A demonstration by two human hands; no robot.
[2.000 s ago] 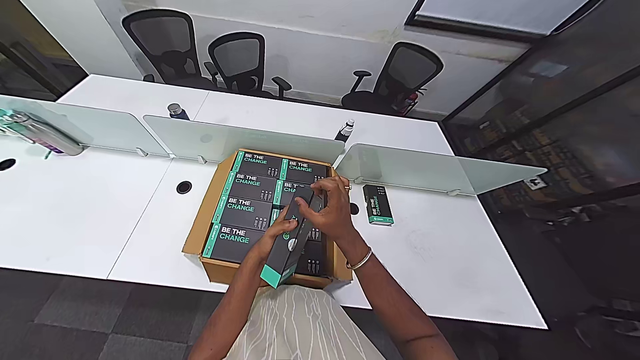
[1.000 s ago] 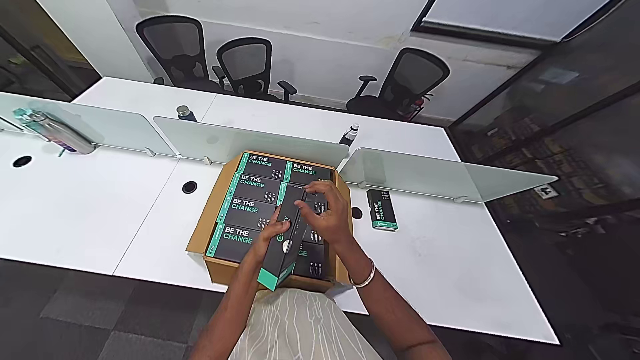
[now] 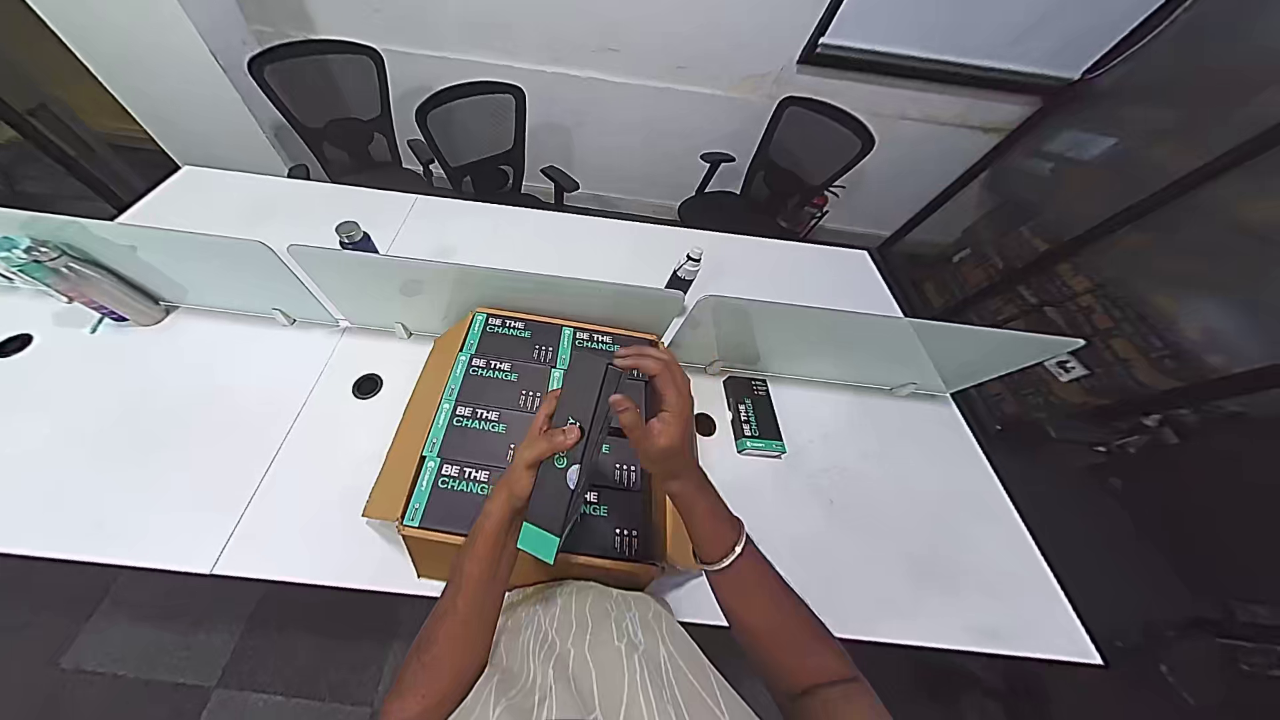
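Observation:
A long black carton with a green end (image 3: 568, 450) is tilted above an open cardboard box (image 3: 408, 455). My left hand (image 3: 540, 445) grips its left side, thumb on the face. At the carton's upper right edge is my right hand (image 3: 655, 410), thumb and fingers apart; whether it touches the carton cannot be told. A long edge or flap of the carton stands out on the right side. Below, black and green printed cartons (image 3: 485, 433) fill the cardboard box in two columns. Another such carton (image 3: 755, 415) lies on the white desk to the right.
Frosted glass dividers (image 3: 480, 290) run across the white desk (image 3: 900, 520) behind the box. Bottles stand beyond them, one dark blue (image 3: 355, 237), one black and white (image 3: 686, 270). A metal bottle (image 3: 100, 285) lies at the left. Round cable grommets (image 3: 367, 386) sit in the desktop.
The fingers of my right hand have spread from the carton's upper edge, and the long edge or flap stands out more. My left hand still grips the carton.

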